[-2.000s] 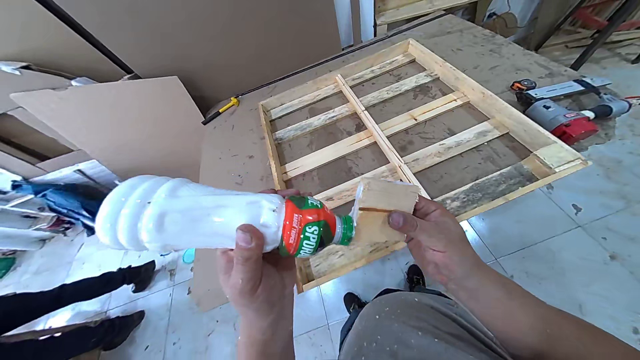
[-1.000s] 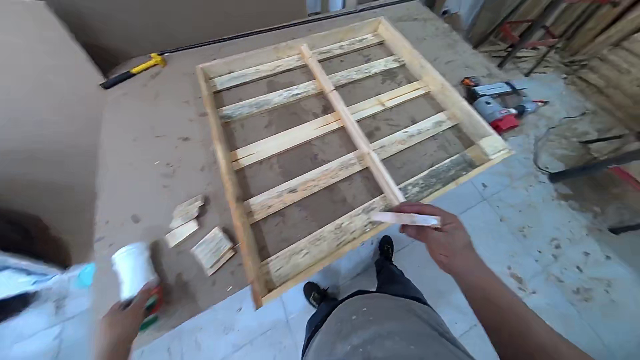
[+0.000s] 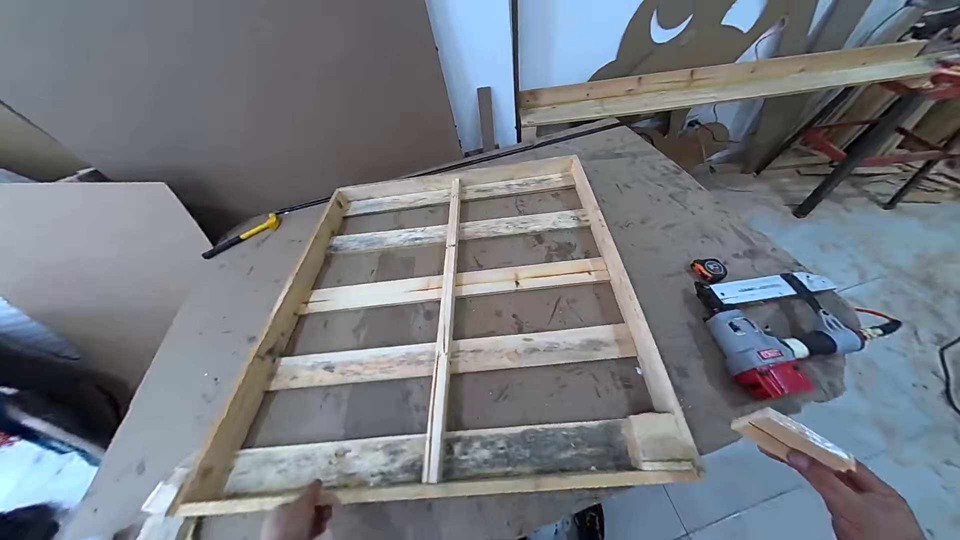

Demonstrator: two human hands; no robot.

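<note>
A rectangular wooden frame [image 3: 450,300] with several crosswise slats and one lengthwise middle strip lies on a board-topped table. My left hand [image 3: 300,514] is at the frame's near rail, left of the middle strip; its fingers touch or lie against the rail, and part of the hand is blurred. At the lower right my right hand [image 3: 855,491] holds a small wood block [image 3: 795,441], whose upper face looks white and wet. Another small wood block [image 3: 661,441] sits in the frame's near right corner.
A pneumatic nail gun [image 3: 757,349] with a hose fitting lies on the table right of the frame, beside a tape measure [image 3: 709,269]. A yellow and black hammer [image 3: 241,235] lies at the far left. Large boards [image 3: 225,82] lean behind. Long timber [image 3: 720,82] rests beyond the table.
The white glue bottle that my left hand held is out of its grasp, and that hand is now at the frame's near rail. The small block remains in my right hand. The view has shifted.
</note>
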